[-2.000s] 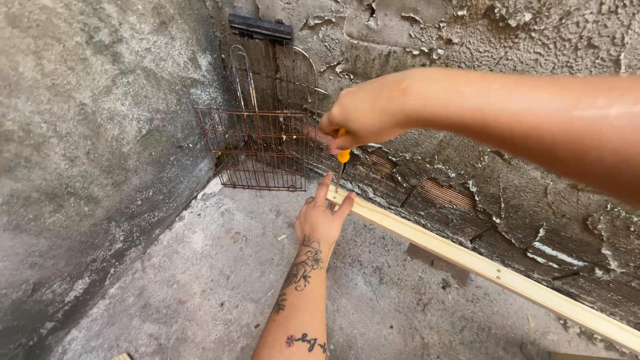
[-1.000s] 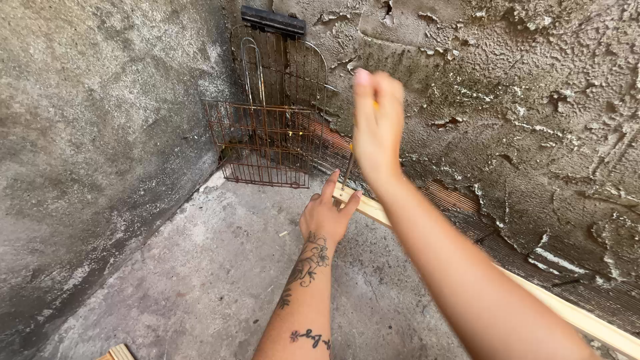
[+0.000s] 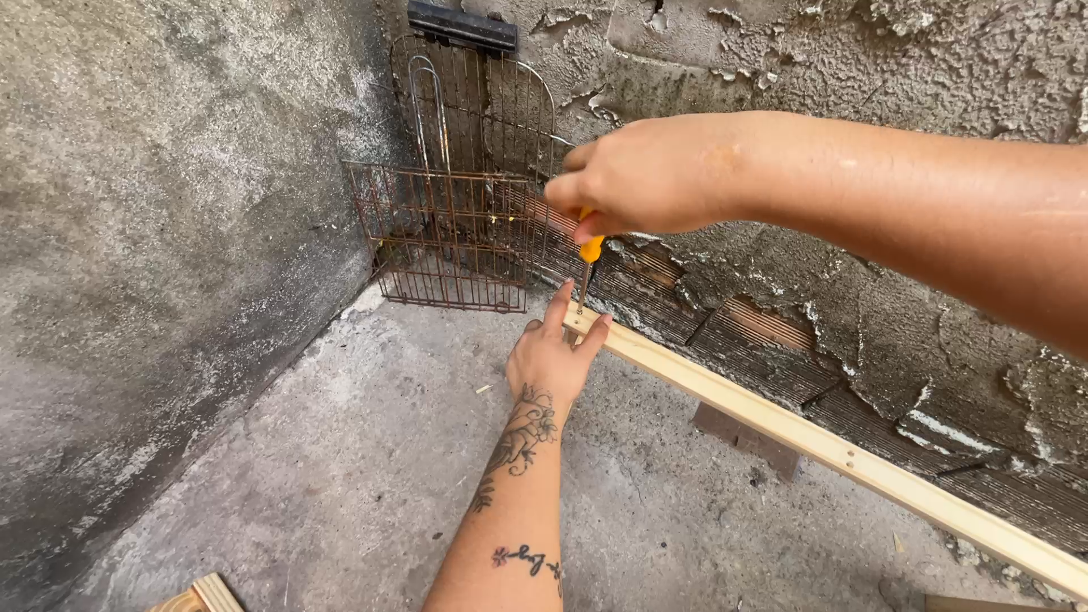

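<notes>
My right hand (image 3: 633, 183) grips the yellow handle of a screwdriver (image 3: 592, 246) from above. The screwdriver's metal shaft points down to a screw (image 3: 579, 311) at the near-left end of a long pale wooden strip (image 3: 722, 380). Around that end my left hand (image 3: 552, 348) holds the strip, index finger on one side of the screw and thumb on the other. Two small holes or screws show farther along the strip. A brown block (image 3: 746, 438) lies beneath the strip's middle.
Rusty wire grill racks (image 3: 450, 238) lean in the wall corner, a black squeegee-like head (image 3: 462, 27) above them. Rough, crumbling wall (image 3: 850, 93) runs behind the strip. A wooden piece (image 3: 200, 597) lies at the bottom left on the concrete floor (image 3: 340, 476).
My right hand was raised, blurred, beside the screwdriver a second ago; now it is over the handle, its forearm coming in from the right. My left hand has stayed at the strip's end.
</notes>
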